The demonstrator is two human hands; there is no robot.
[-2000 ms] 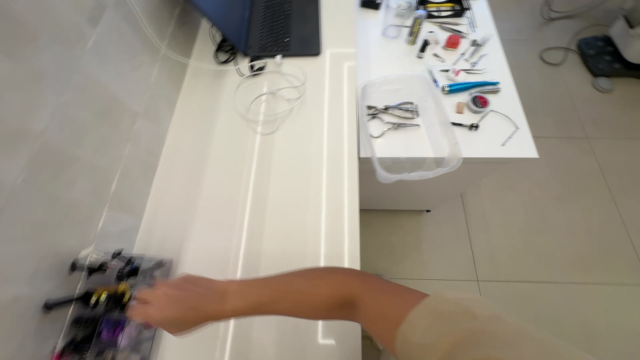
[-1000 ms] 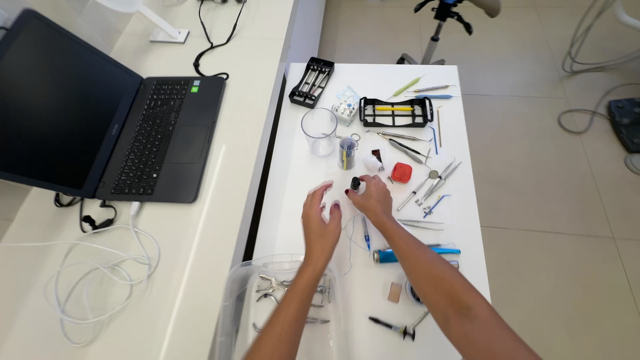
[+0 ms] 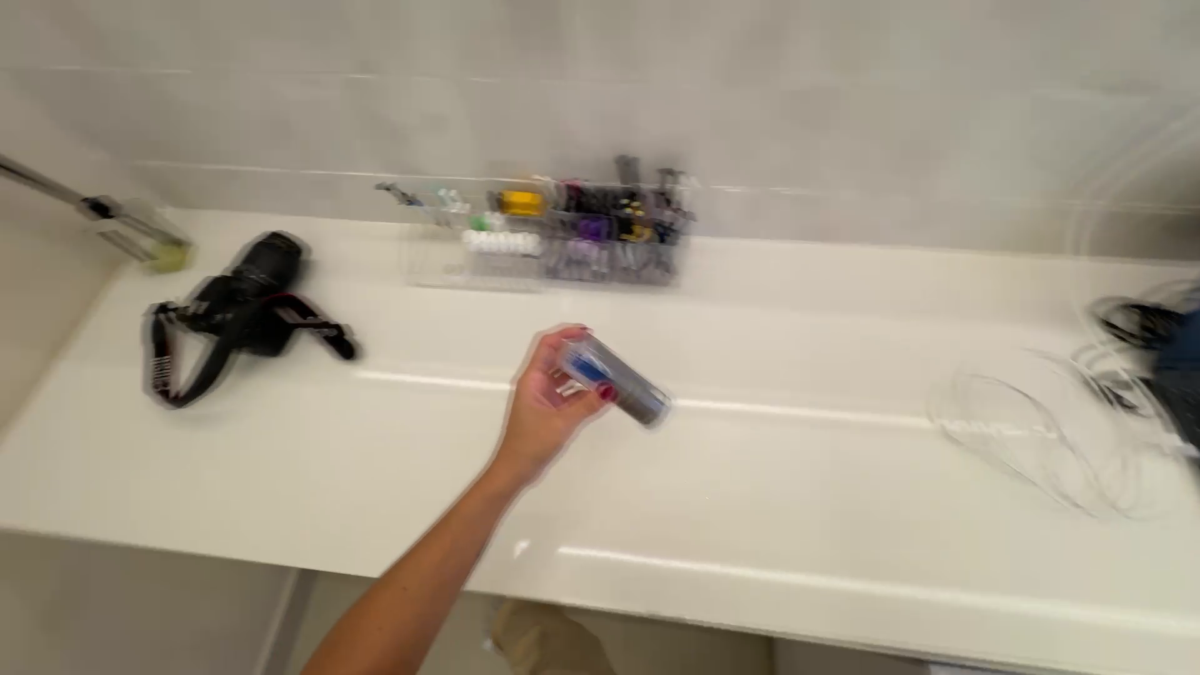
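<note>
From the lower left my left hand (image 3: pixel 547 398) reaches over the white counter (image 3: pixel 750 497), its fingers and thumb closed around a small clear cylindrical container (image 3: pixel 617 380). The container is tilted, with something blue and grey showing in it; blur hides the details. Behind the hand, near the wall, a clear divided organizer (image 3: pixel 506 272) holds white rolls, a yellow item, purple items and several dark tools. The held container is apart from the organizer. My right hand is out of view.
A black camera with a strap (image 3: pixel 248 305) lies on the left of the counter. Farther left, by the wall, is a blurred clear holder with yellowish contents (image 3: pixel 169 255). Loose white cable (image 3: pixel 1031 431) and black cords (image 3: pixel 1139 323) lie at the right. The tiled wall bounds the back.
The view has swung from the instrument table to the long counter. One second ago both hands were over that table; now my left hand holds the clear container above the counter.
</note>
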